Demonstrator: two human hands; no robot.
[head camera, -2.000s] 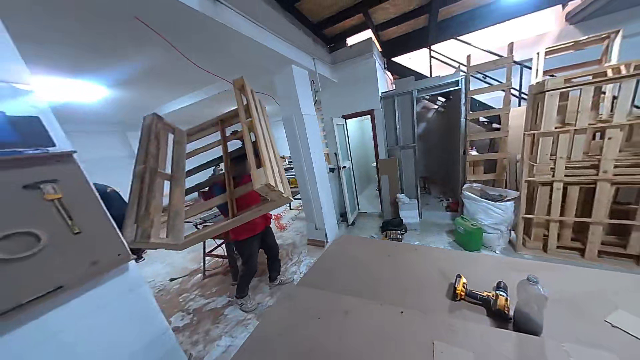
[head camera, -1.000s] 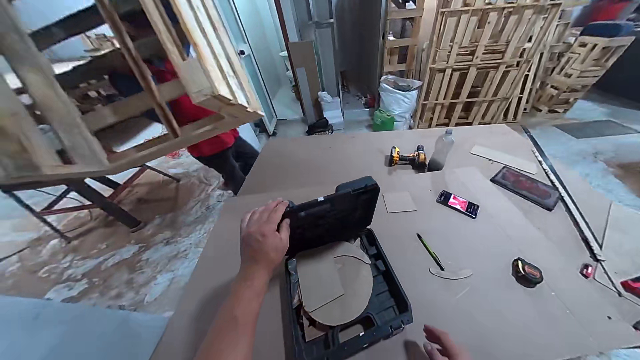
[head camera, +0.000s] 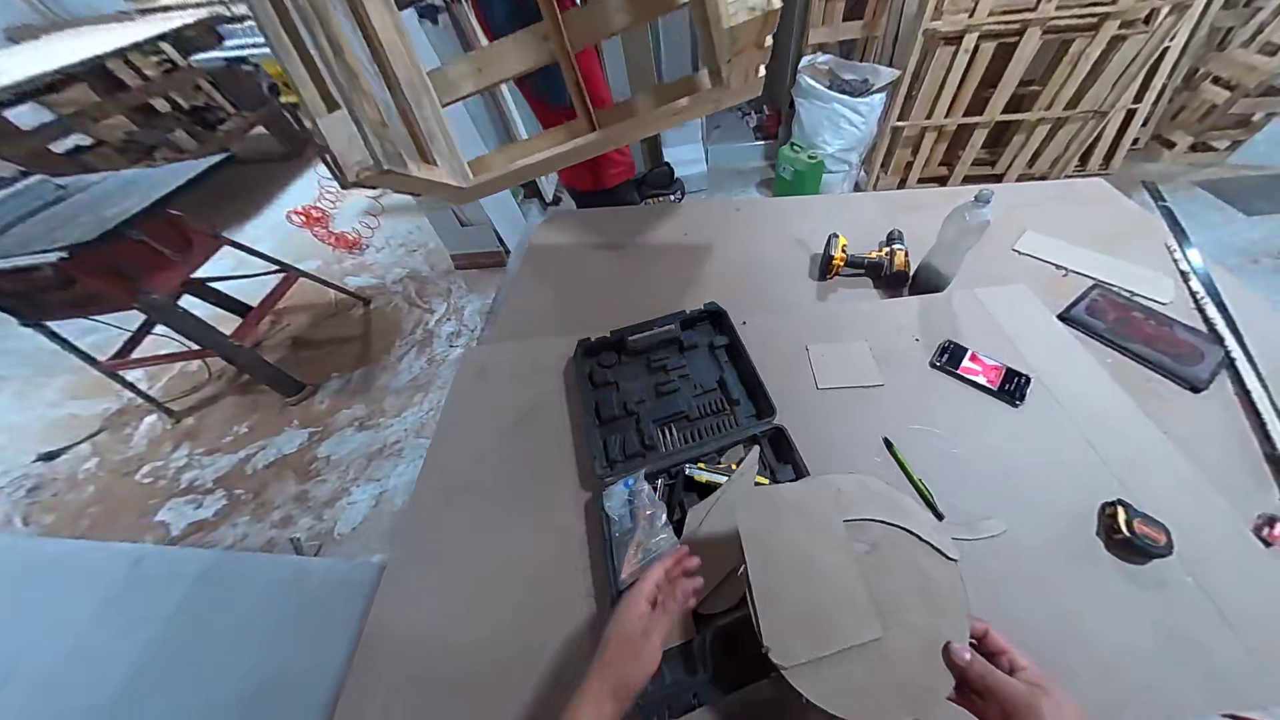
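A black plastic tool case (head camera: 680, 385) lies with its lid laid back on the brown board-topped table. Over its lower part, flat pieces of brown board (head camera: 850, 590), some round-edged, are lifted and tilted. My right hand (head camera: 1005, 675) pinches their right edge between thumb and fingers. My left hand (head camera: 650, 615) hovers at the left edge of the pieces, fingers apart, close to a clear plastic bag (head camera: 637, 525) in the case. Under the pieces, yellow-and-black tools (head camera: 712, 474) partly show. A green pen (head camera: 912, 478) rests beyond the pieces' upper right edge.
The tabletop (head camera: 620, 260) also carries a cordless drill (head camera: 868, 260), a bottle (head camera: 955, 245), a smartphone (head camera: 980, 372), a tape measure (head camera: 1134, 531) and a square board piece (head camera: 845, 365). Behind it, a person in red (head camera: 600, 150) stands behind a wooden frame (head camera: 520, 170). A metal-legged stand (head camera: 190, 290) is left.
The case lid has swung fully back, and my left hand has left it. The board pieces have risen from the case, with my right hand now on them. The view has tilted down.
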